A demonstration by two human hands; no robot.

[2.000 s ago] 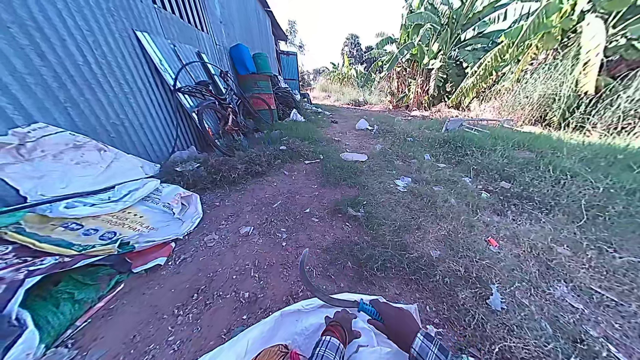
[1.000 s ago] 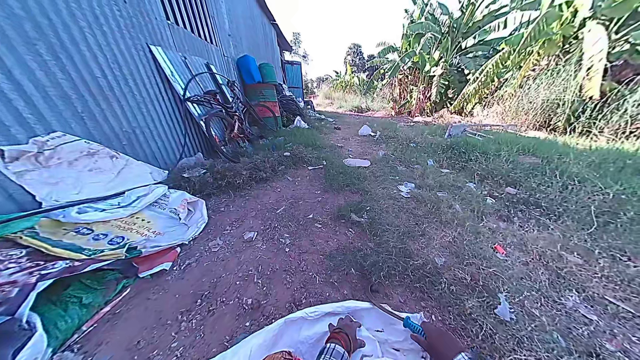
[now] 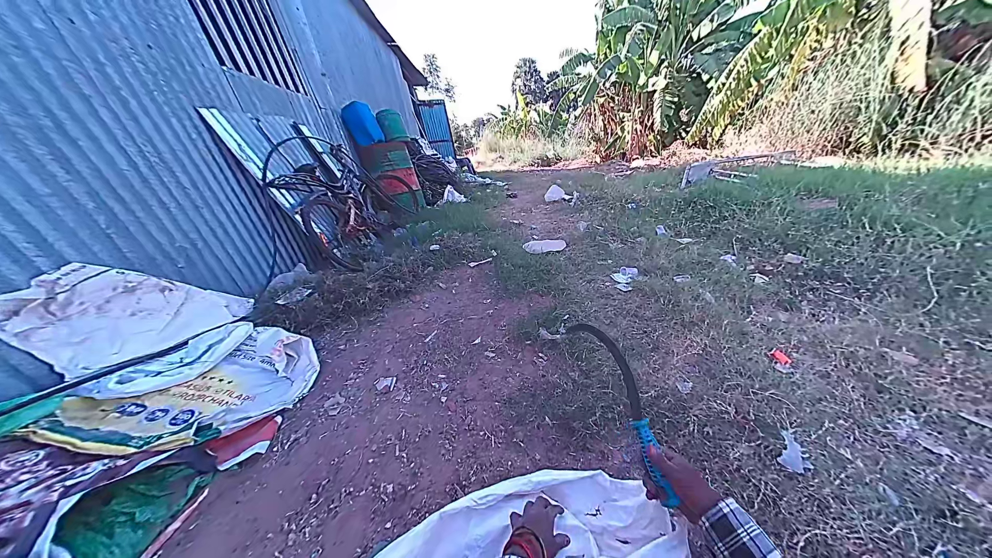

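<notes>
A sickle [image 3: 630, 380] with a dark curved blade and a blue handle is in my right hand [image 3: 676, 480], at the lower right. Its blade rises forward over the dirt and grass and curls left at the tip. At the bottom middle my left hand [image 3: 539, 527] rests with fingers spread on a white woven sack [image 3: 465, 514], which lies on the ground in front of me. A few dark bits lie on the sack, right of that hand.
Printed sacks and tarps [image 3: 194, 395] lie at the left beside a corrugated metal wall [image 3: 101, 155]. A bicycle [image 3: 333, 209] and stacked drums [image 3: 391, 167] stand along it. Litter such as a flattened white piece [image 3: 544, 246] dots the path and grass.
The sickle, earlier low over the sack, now points forward and up, away from it. My right hand has moved to the right of my left hand, further from it than two seconds ago.
</notes>
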